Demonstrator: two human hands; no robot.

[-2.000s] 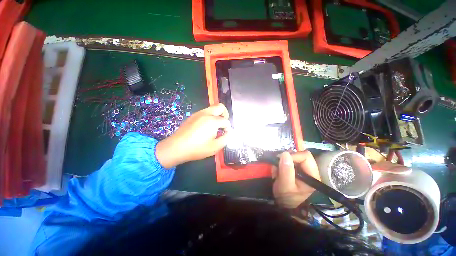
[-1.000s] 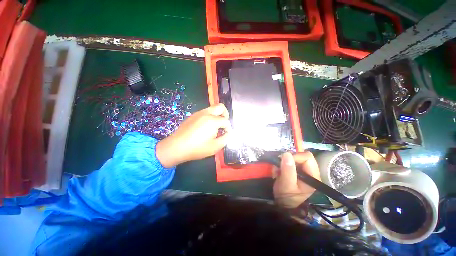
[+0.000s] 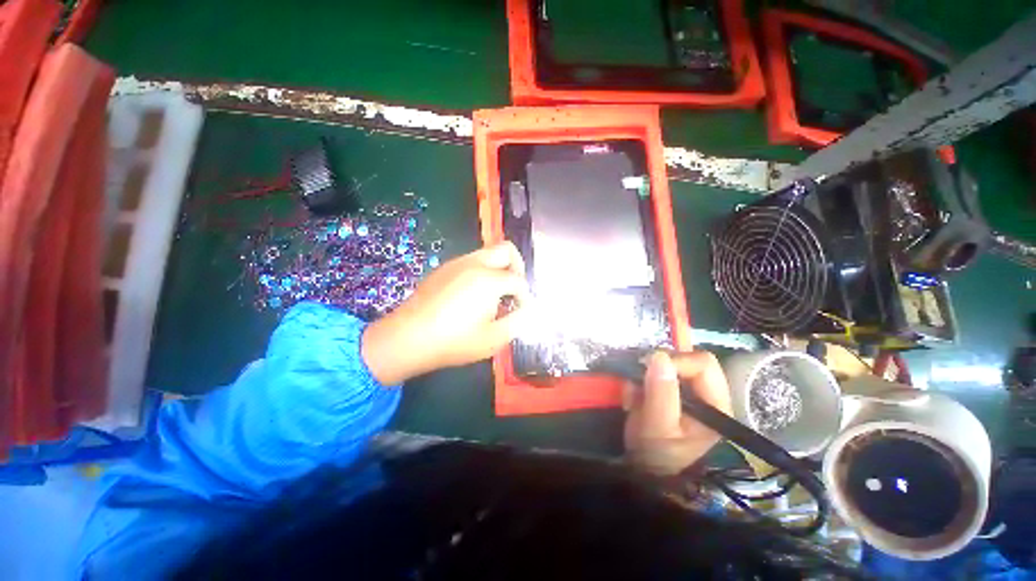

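Observation:
A black tablet unit (image 3: pixel 585 261) lies open in an orange-red foam fixture (image 3: pixel 670 244). Its silver-grey battery (image 3: pixel 585 216) fills the upper part; the circuit board (image 3: pixel 585 340) at the near end is washed out by glare. My left hand (image 3: pixel 449 316) rests over the fixture's left edge, fingertips pinched together at the board; what they pinch is too small and glaring to tell. My right hand (image 3: pixel 670 414) holds the black soldering iron (image 3: pixel 744 435) near the board's near right corner; its tip is lost in glare.
Wired components (image 3: pixel 341 255) lie loose at left beside a black ribbed block (image 3: pixel 322 176). Foam fixtures (image 3: pixel 51 250) and a white compartment tray (image 3: pixel 159 250) stand far left. At right are a fume fan (image 3: pixel 773 267), tip cleaner (image 3: pixel 778 397) and white round holder (image 3: pixel 975 454). Another tablet fixture (image 3: pixel 636 93) lies beyond.
The two fixtures beyond the worn metal edge have shifted to the right. Both hands stay almost in place over the tablet. The whole view has tipped slightly.

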